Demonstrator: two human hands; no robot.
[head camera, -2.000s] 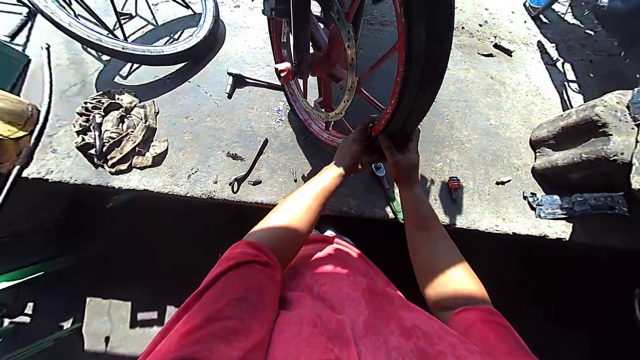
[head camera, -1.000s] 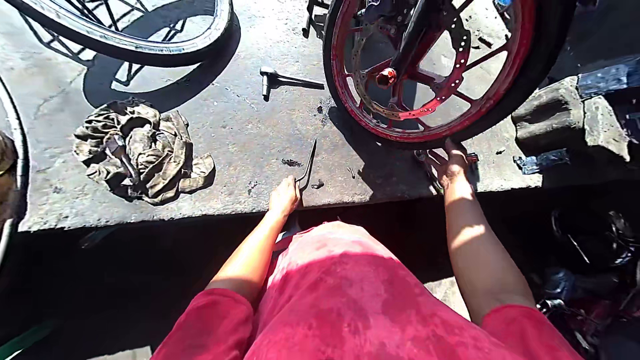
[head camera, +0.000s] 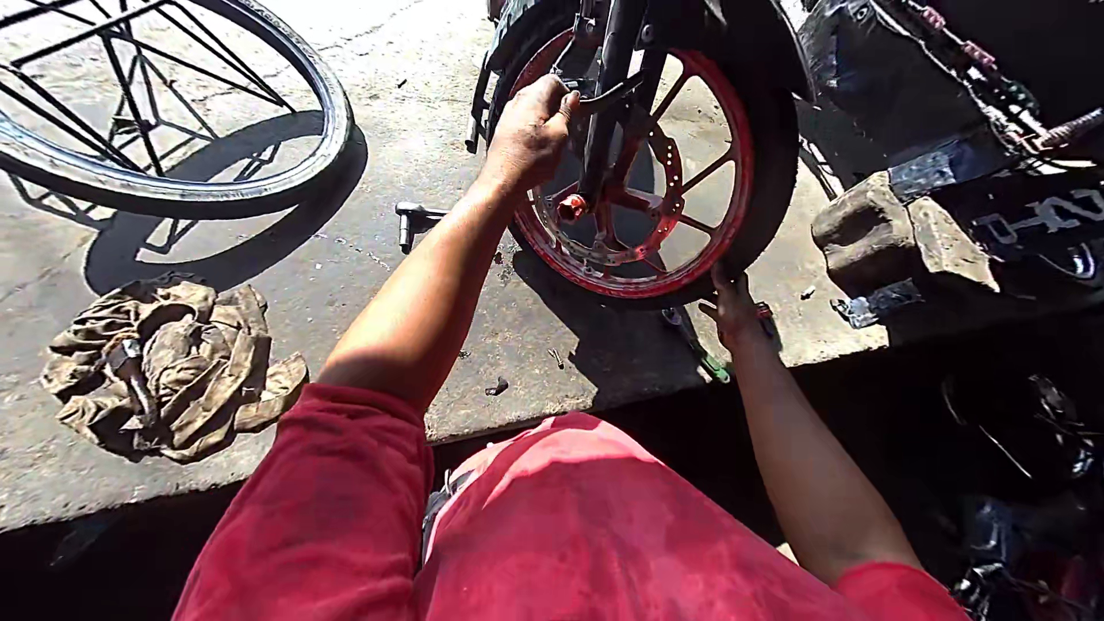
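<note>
A red spoked motorcycle wheel (head camera: 733, 190) with a black tyre stands by the dark fork leg (head camera: 612, 103), with a brake disc (head camera: 668, 185) on its near side. My left hand (head camera: 539, 129) is closed around a dark metal wrench (head camera: 612, 93) beside the fork, above the red axle end (head camera: 572, 207). Low on the right, my right hand (head camera: 733, 310) is at the underside of the tyre, its fingers partly hidden. A green-handled tool (head camera: 711, 366) lies just left of that hand, and a small red object (head camera: 764, 312) is just right of it.
A crumpled brown cloth (head camera: 207, 354) lies at left on the concrete ledge (head camera: 483, 412). Behind it is another wheel rim with tyre (head camera: 332, 129). A ratchet with socket (head camera: 414, 222) lies behind my left forearm. Worn blocks (head camera: 871, 228) stand at right, beside a dark cover bearing writing (head camera: 1044, 216).
My left hand has lifted the wrench from the ledge and moved up to the fork. My right hand stays low at the tyre. Two seconds ago both hands were at the tyre's bottom.
</note>
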